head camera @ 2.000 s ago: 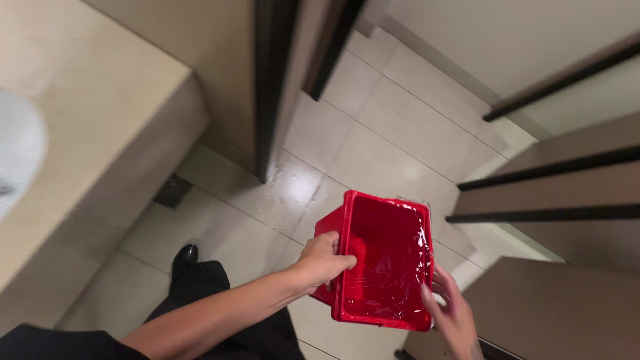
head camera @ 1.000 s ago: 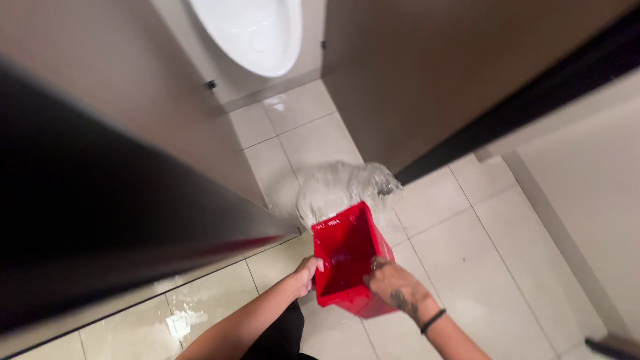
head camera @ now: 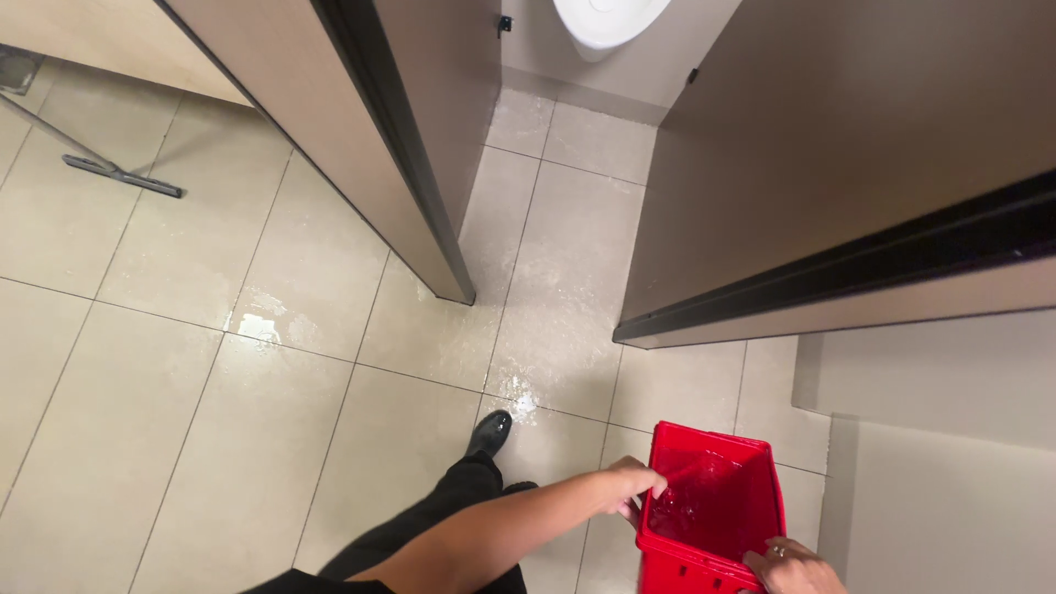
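A red plastic bucket [head camera: 716, 503], rectangular and wet inside with some water visible, is at the lower right. My left hand [head camera: 634, 488] grips its left rim, thumb over the edge. At the near right corner of the rim, my right hand [head camera: 790, 566], with a ring on one finger, holds on; part of it is cut off by the frame's lower edge. Water [head camera: 520, 396] glistens on the floor tiles [head camera: 544, 330] in front of my black boot [head camera: 490, 434].
Dark-edged partitions [head camera: 412, 165] [head camera: 825, 165] flank a stall with a white toilet bowl [head camera: 610, 25]. A floor squeegee [head camera: 122, 175] lies at the upper left near a drain [head camera: 16, 70]. A wet patch [head camera: 260, 326] shines left of the stall. A low wall [head camera: 932, 495] stands at right.
One second ago, water was splashing from the bucket onto the floor at the stall opening; now it lies spread over the tiles. The bucket has moved right, back from the stall, still in both hands.
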